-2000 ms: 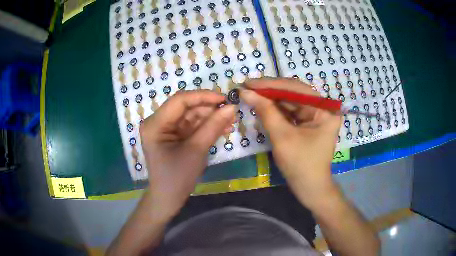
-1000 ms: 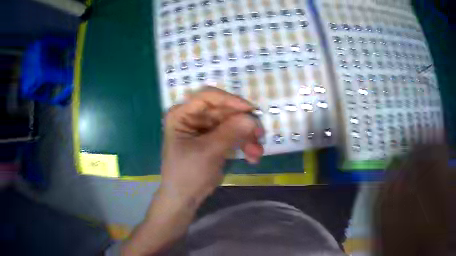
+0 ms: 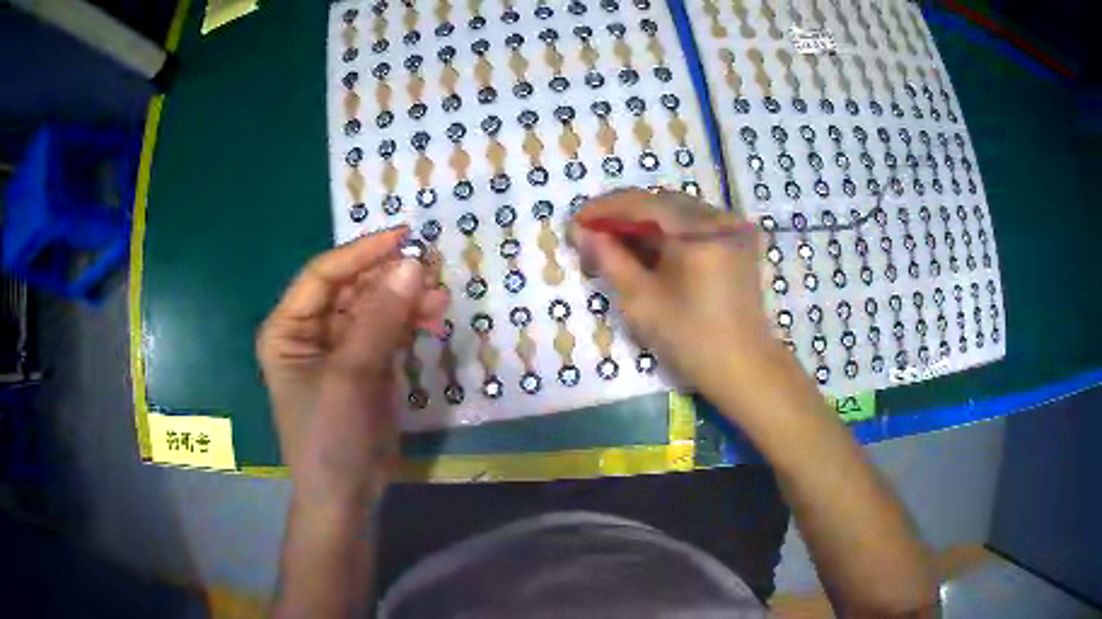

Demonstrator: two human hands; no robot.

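Observation:
My left hand pinches a small dark disc with a bright centre between thumb and fingertips, above the left part of the left white tray. My right hand holds the red test probe over the same tray, apart from the disc. Part of the probe is hidden by the fingers and blurred. A thin lead trails right from it over the right white tray. Rows of discs and tan tabs lie in the left tray; my hands hide some of them.
The green mat has yellow tape and blue tape along its edge. A yellow label lies at the left front corner, a green label at the right tray's front. A blue stool stands at left.
The right hand went out to the right, blurred, and is back over the left tray with the red probe. The left hand has moved left, and the hands are farther apart than at first.

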